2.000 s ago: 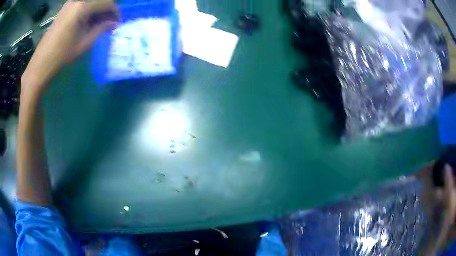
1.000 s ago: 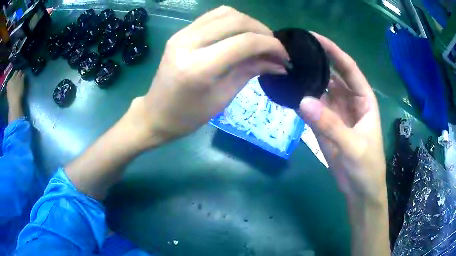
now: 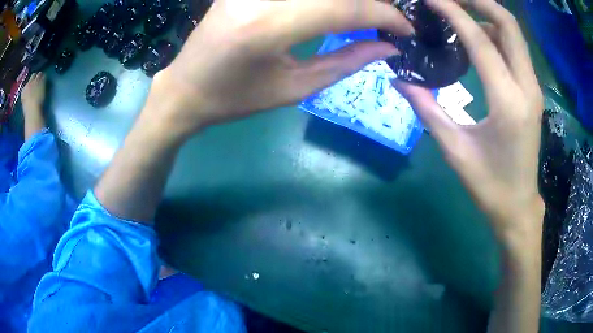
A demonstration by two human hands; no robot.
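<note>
A round black housing (image 3: 432, 55) is held up between my two hands at the top right, above the blue parts bin. Its detailed inner face shows, with some pale glints. My left hand (image 3: 260, 62) grips its left edge with thumb and fingers. My right hand (image 3: 487, 123) grips its right side and lower edge. The blue bin (image 3: 364, 136) holds a heap of small white plastic parts (image 3: 367, 101); my left hand hides part of it.
A cluster of black assemblies (image 3: 123, 39) lies at the upper left, with a single one (image 3: 101, 89) apart. Another person's blue sleeve (image 3: 39, 188) is at the left. White paper slips (image 3: 457, 103) lie beside the bin. A clear bag (image 3: 575, 240) is at the right edge. Small specks dot the bench (image 3: 312, 195).
The view has turned from the clear bag to the left and middle of the bench. Since one second ago the housing has moved up and right in view, and its detailed face now shows.
</note>
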